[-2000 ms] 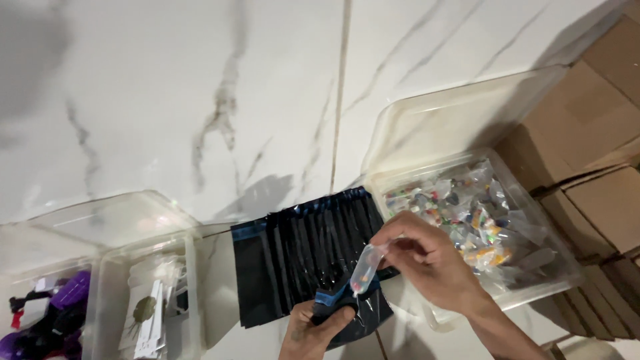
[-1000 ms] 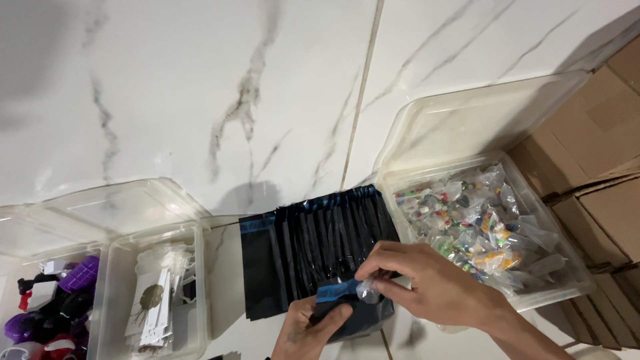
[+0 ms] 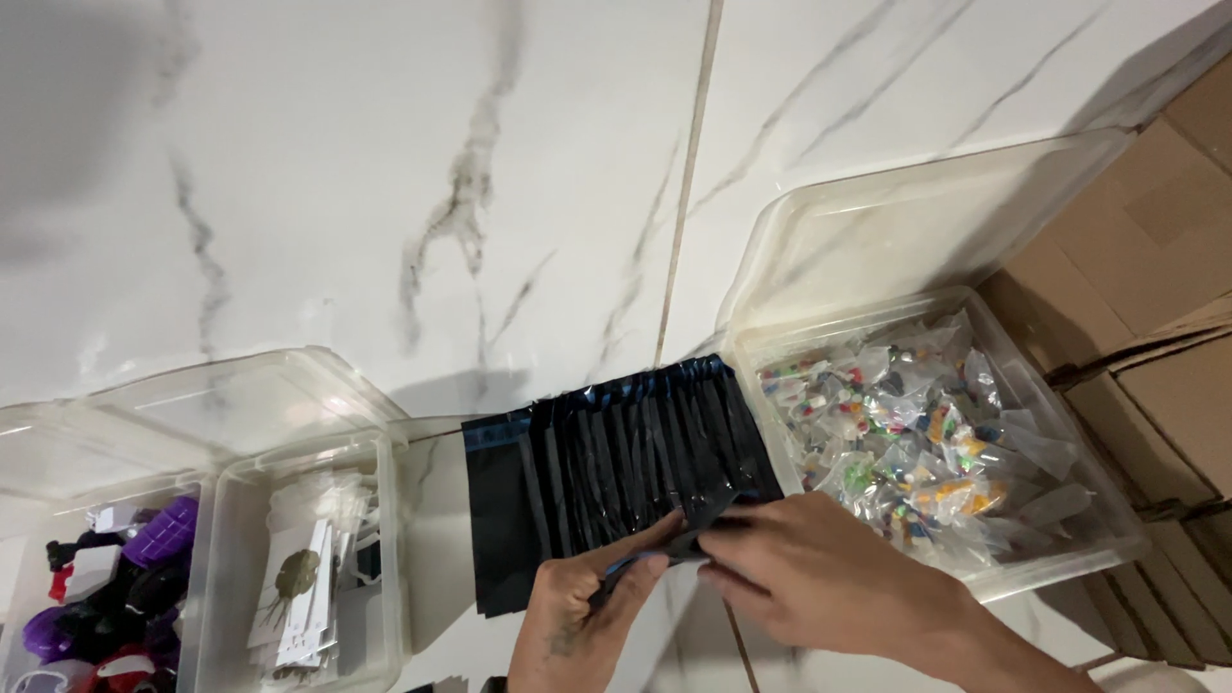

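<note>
My left hand (image 3: 602,606) and my right hand (image 3: 808,568) both grip one black plastic pouch (image 3: 664,553) near the bottom middle, with fingers covering most of it. Just behind them lies a fanned row of black pouches (image 3: 616,443) with shiny blue-tinted top edges. To the right of the row, a clear plastic box (image 3: 1107,520) holds many small transparent bags of colourful little pieces (image 3: 885,452). Whether a small clear bag is inside the held pouch cannot be seen.
Left of the pouches, one clear box (image 3: 393,577) holds printed cards (image 3: 313,587); another (image 3: 204,568) holds purple, black, red and white items (image 3: 159,534). Their lids lean open behind. Folded cardboard (image 3: 1136,260) is stacked at the right. The surface is marble-patterned tile (image 3: 337,192).
A small clear bag showed in my right hand at the pouch's mouth earlier; now it is out of sight. My right hand has closed on the pouch, which has tilted.
</note>
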